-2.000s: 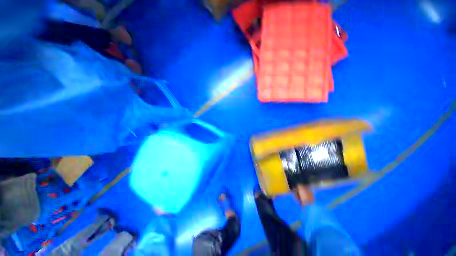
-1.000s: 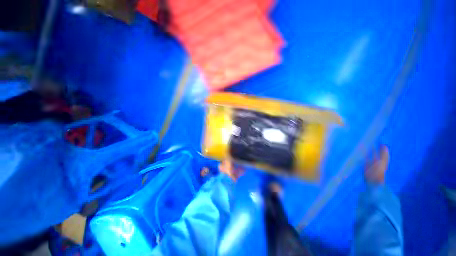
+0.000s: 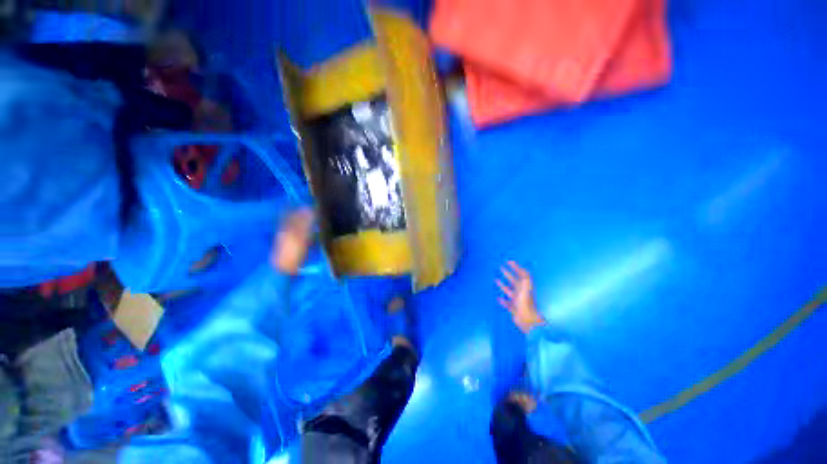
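Note:
An open yellow-brown carton (image 3: 431, 172) is in front of me, upper left of centre, turned so its long flap faces right. Dark bundles under shiny film (image 3: 358, 168) lie inside. My left hand (image 3: 293, 240) is blurred at the carton's lower left edge and grips it; the fingertips are hard to make out. My right hand (image 3: 519, 294) is open and empty, fingers spread, right of and below the carton, apart from it.
Orange-red trays (image 3: 544, 54) are stacked on the blue floor beyond the carton. Light blue stools (image 3: 331, 340) stand at the left, close by my left arm. A person in a blue smock (image 3: 54, 172) is at the far left. My feet and legs are below.
My left hand has left the stool and taken hold of the carton. The carton has moved left and turned. My right hand, earlier at the carton, is away from it. The view has shifted.

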